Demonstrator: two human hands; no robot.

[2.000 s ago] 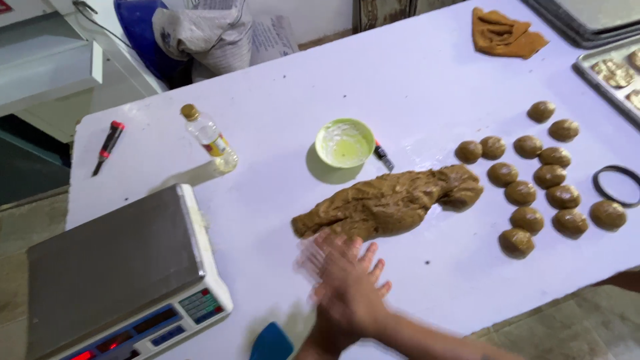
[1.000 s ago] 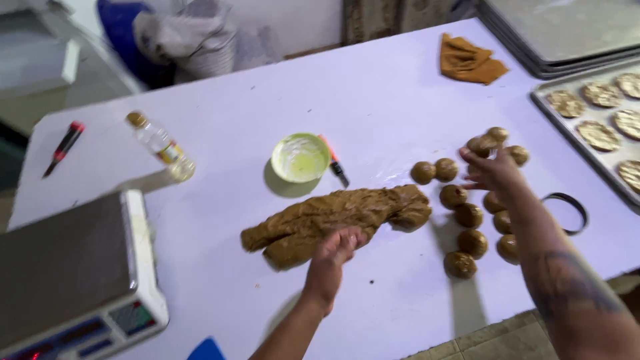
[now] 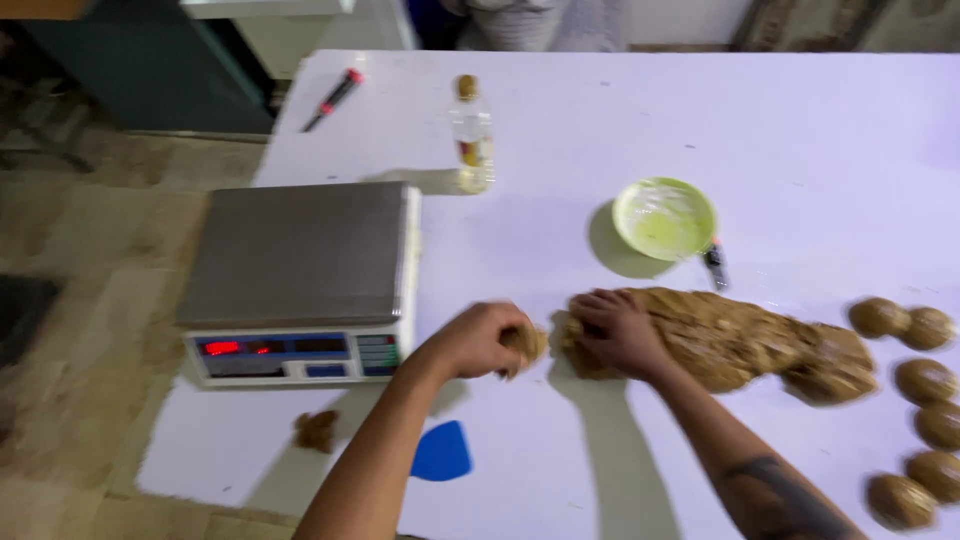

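Note:
A long lump of brown dough [image 3: 720, 337] lies on the white table. My left hand [image 3: 484, 341] grips a separate piece of dough [image 3: 529, 345] just off the lump's left end. On that left end rests my right hand [image 3: 615, 330], fingers bent over the dough; whether it grips any is not clear. Several round dough balls [image 3: 904, 501] sit at the right edge. To the left of my left hand stands a digital scale [image 3: 300, 255] with a bare metal plate and lit red digits. A small dough scrap [image 3: 316, 431] lies in front of the scale.
A blue plastic scraper [image 3: 442, 451] lies partly behind my left forearm. Beyond the dough are a green bowl [image 3: 664, 219] and a dark-handled tool [image 3: 715, 264] beside it. A clear bottle [image 3: 472, 142] and a red-and-black tool [image 3: 333, 99] are near the table's far edge [image 3: 562, 54].
My right hand has left the dough balls and is now on the lump's left end. My left hand has moved left off the lump and holds a piece of dough. The view has swung left.

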